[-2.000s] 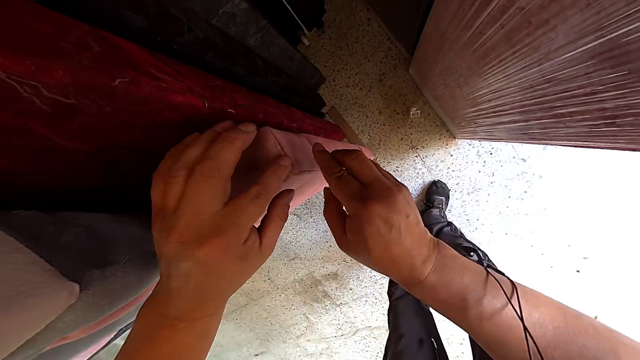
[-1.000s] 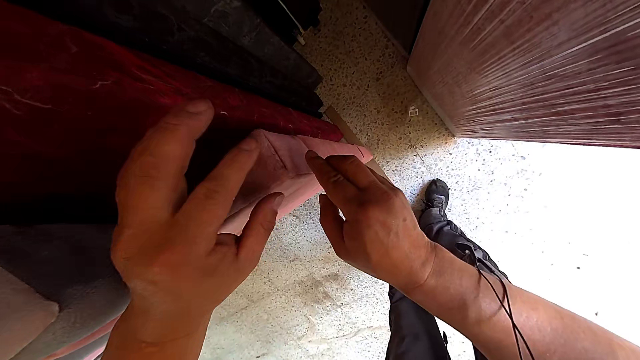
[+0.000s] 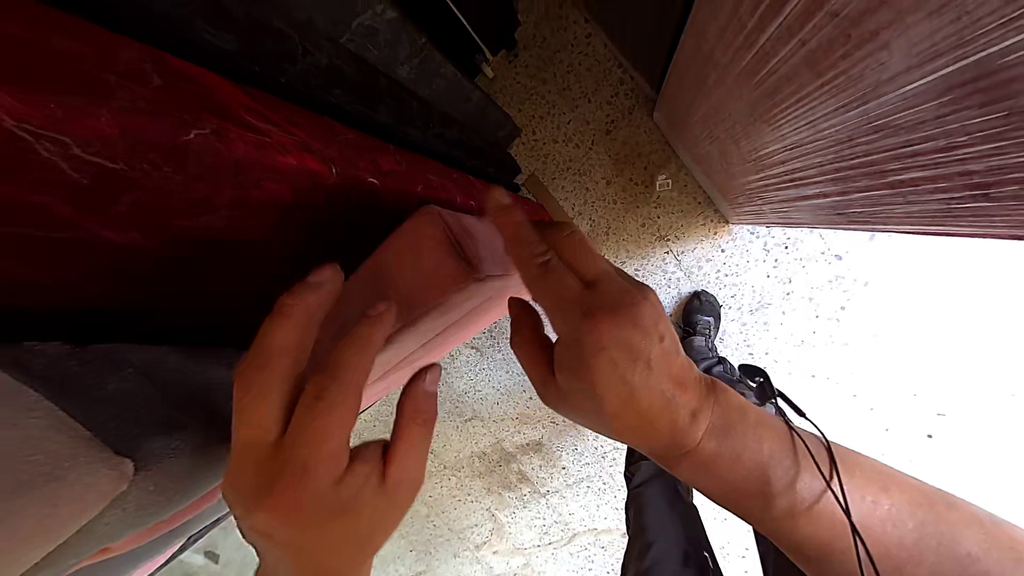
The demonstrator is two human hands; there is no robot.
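Note:
My left hand point(image 3: 328, 448) is spread, its fingertips over the near side of a folded pink fabric piece point(image 3: 416, 280); whether they touch it I cannot tell. On the other side, my right hand point(image 3: 600, 344) has its fingers at the far end of the pink piece, slightly blurred, thumb apart. Neither hand is closed around anything. Behind the pink piece lies a dark red, marbled-looking cloth or sheet point(image 3: 200, 136). A grey and beige padded surface point(image 3: 56, 472) shows at the lower left.
Black material point(image 3: 384, 80) lies beyond the red one. A large brown panel wrapped in clear film point(image 3: 848, 112) stands at the upper right on the speckled floor point(image 3: 496, 480). My shoe point(image 3: 701, 316) and dark trousers are below, with a black cord hanging at the right forearm.
My left hand first moved left off the pink piece, then came back right and lower. The right hand's fingers have shifted up toward the red material's end.

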